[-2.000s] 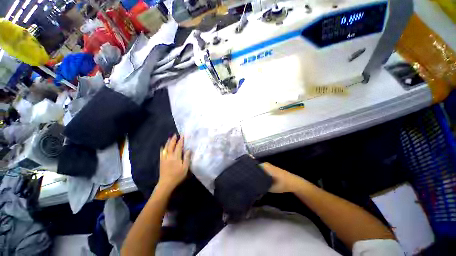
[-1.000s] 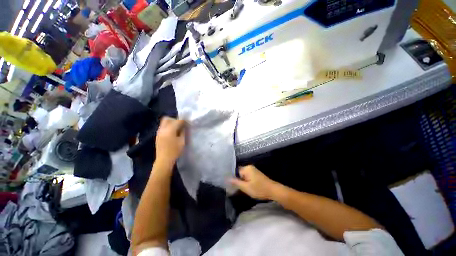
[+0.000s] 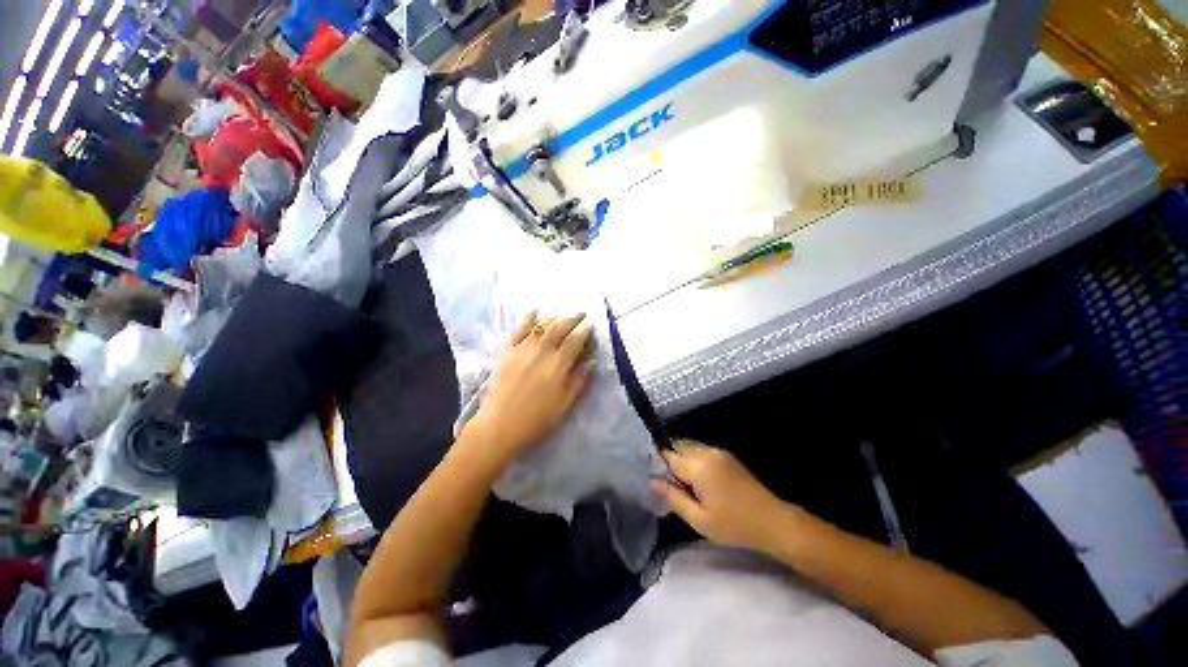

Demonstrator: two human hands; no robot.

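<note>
A garment panel with its pale mottled grey side up lies on the machine table and hangs over the front edge. Its upper end is at the presser foot of the white sewing machine. My left hand lies flat on the panel with fingers apart, pressing it. My right hand pinches the panel's right edge near my lap, where a narrow dark strip shows. A black panel lies left of the grey one.
Green and orange snips and a cream label strip lie right of the needle. Black and grey pieces are heaped at the left. A blue basket stands at the right. A dark flat object lies on the table's right end.
My left hand has moved right, from the dark cloth onto the grey panel, and flattened. My right hand stays at the panel's right edge. The panel's black folded part has turned away, showing more grey.
</note>
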